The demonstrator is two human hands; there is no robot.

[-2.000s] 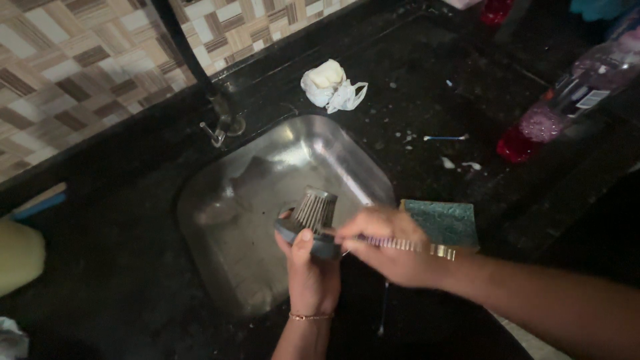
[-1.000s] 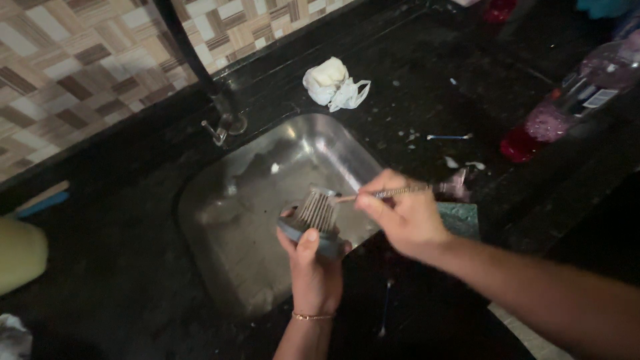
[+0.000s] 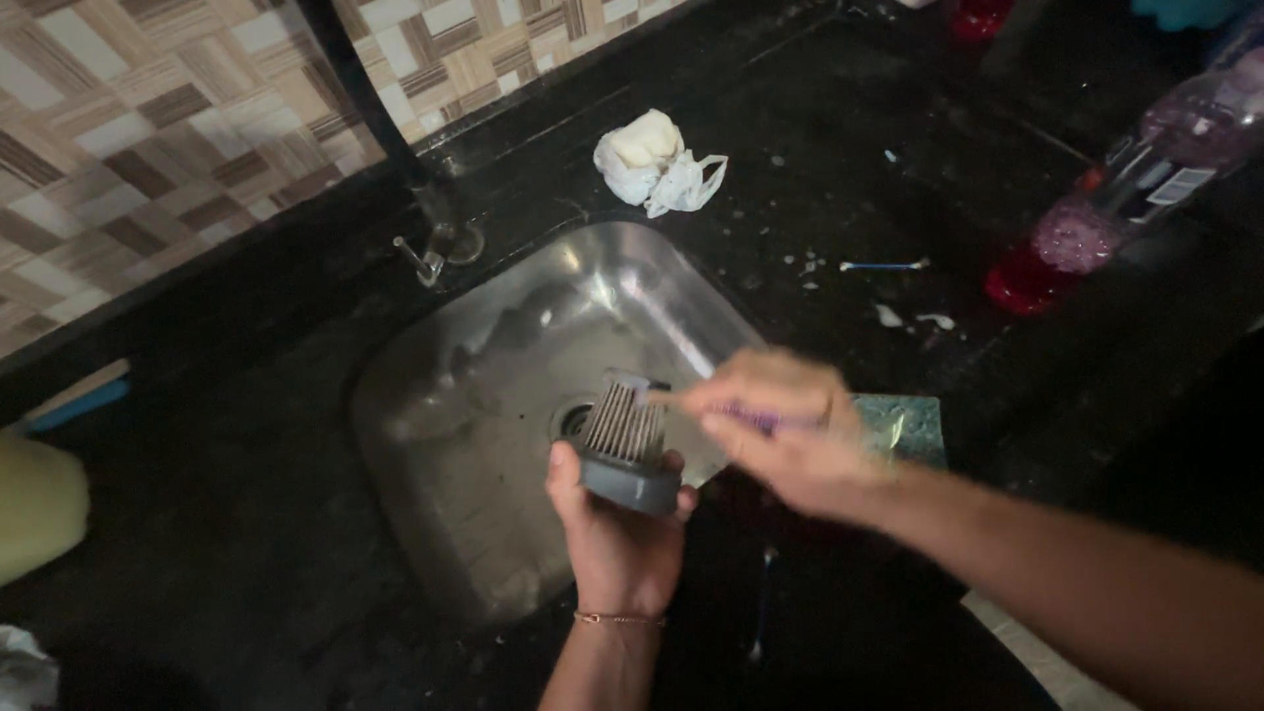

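Over a stainless steel sink (image 3: pixel 464 494), my left hand (image 3: pixel 622 543) holds a pleated cone-shaped filter (image 3: pixel 627 425) by its dark grey rim, with the pleats facing up and away. My right hand (image 3: pixel 780 425), blurred, grips a thin brush, probably a toothbrush (image 3: pixel 746 415), with a purple patterned handle. The brush's head lies at the upper right side of the pleats. Behind the filter, part of the sink drain (image 3: pixel 575 420) shows.
Around the sink on the dark counter are a faucet (image 3: pixel 444 247), a soap bar in a white plastic bag (image 3: pixel 652 163), cotton swabs (image 3: pixel 884 266), a green sponge (image 3: pixel 904 425), a bottle of red liquid (image 3: pixel 1086 217) and a yellowish container (image 3: pixel 38 509).
My right hand has moved a little between frames, keeping the brush at the filter. The left hand has held the filter over the sink throughout.
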